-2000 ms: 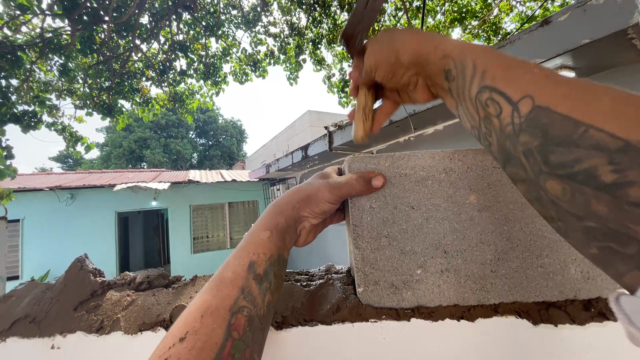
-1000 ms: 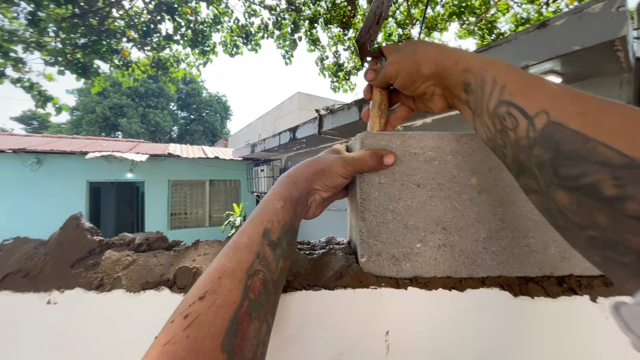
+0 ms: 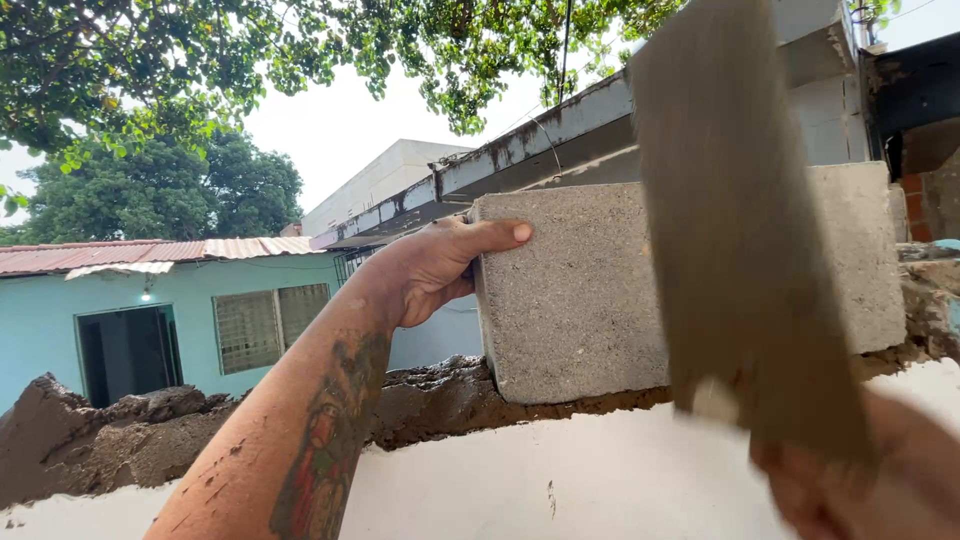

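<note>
A grey concrete block stands on a bed of wet mortar along the top of a white wall. My left hand grips the block's left end, thumb on the near face and fingers behind the end, partly hidden. At the lower right, my right hand is blurred and closed around a flat trowel, whose broad mortar-stained blade points up close to the camera. The blade covers part of the block; its handle cannot be made out.
Heaped mortar runs along the wall top to the left. Rough masonry lies beyond the block's right end. Behind stand a turquoise house with a metal roof and a grey concrete roof edge. Leafy branches hang overhead.
My right hand has moved from above the block's top left corner down to the lower right, and the trowel blade now crosses in front of the block. My left hand stays at the block's left end.
</note>
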